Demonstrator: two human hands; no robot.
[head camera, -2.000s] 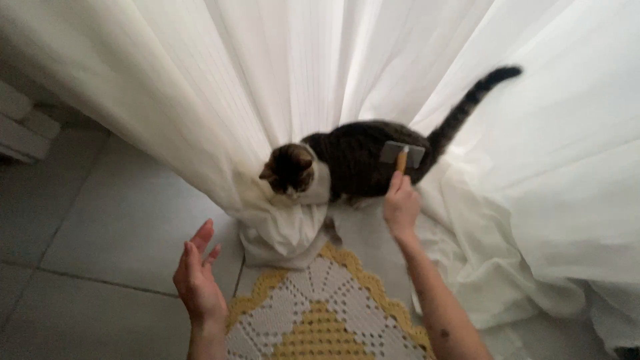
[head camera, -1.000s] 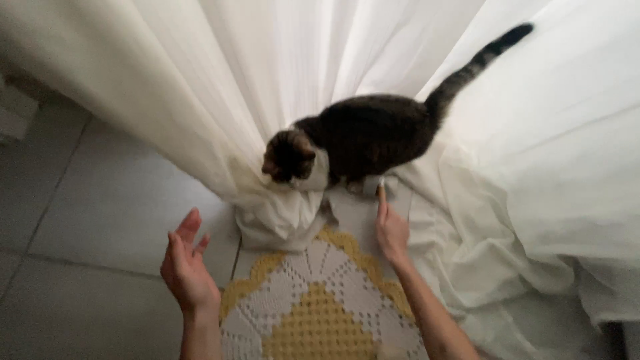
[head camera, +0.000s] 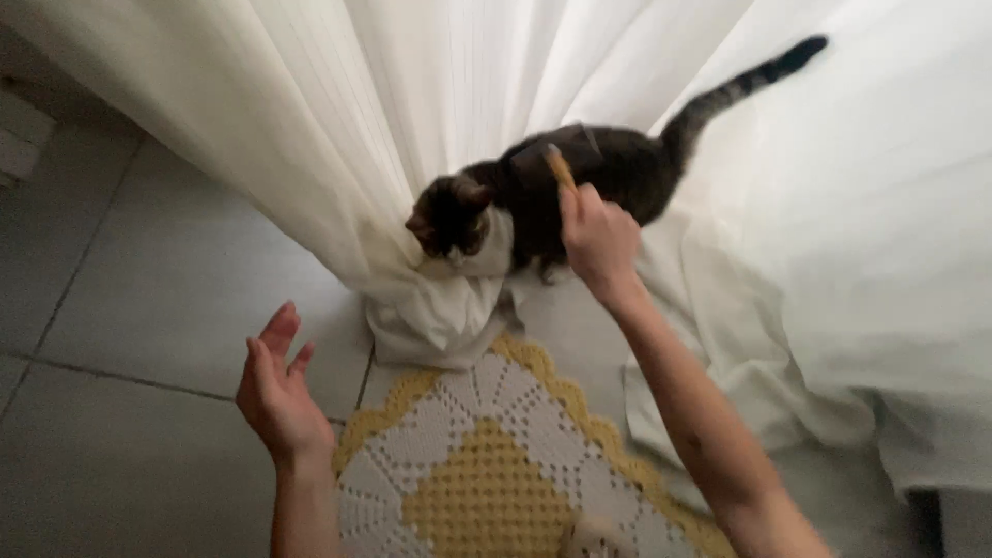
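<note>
A dark tabby cat with white chest fur (head camera: 628, 167) stands at the white curtain, its head low at the left and its striped tail raised to the right. My right hand (head camera: 601, 236) grips the wooden handle of a pet grooming brush (head camera: 559, 167). The brush's blurred head lies over the cat's back near the shoulders; whether it presses on the fur is hard to tell. Lower left, my left hand (head camera: 283, 387) is held above the floor tiles with its fingers apart, holding nothing.
White curtains (head camera: 310, 132) hang behind the cat and bunch on the grey tiled floor (head camera: 155, 310). A yellow and white crocheted rug (head camera: 488, 488) lies at the bottom centre, with a pale object (head camera: 597, 539) partly visible on it. Something whitish (head camera: 23, 139) stands at the left edge.
A second ago my right hand was lower, beside the cat's legs; it has risen over the cat's back with the brush. The left hand stays apart from the cat.
</note>
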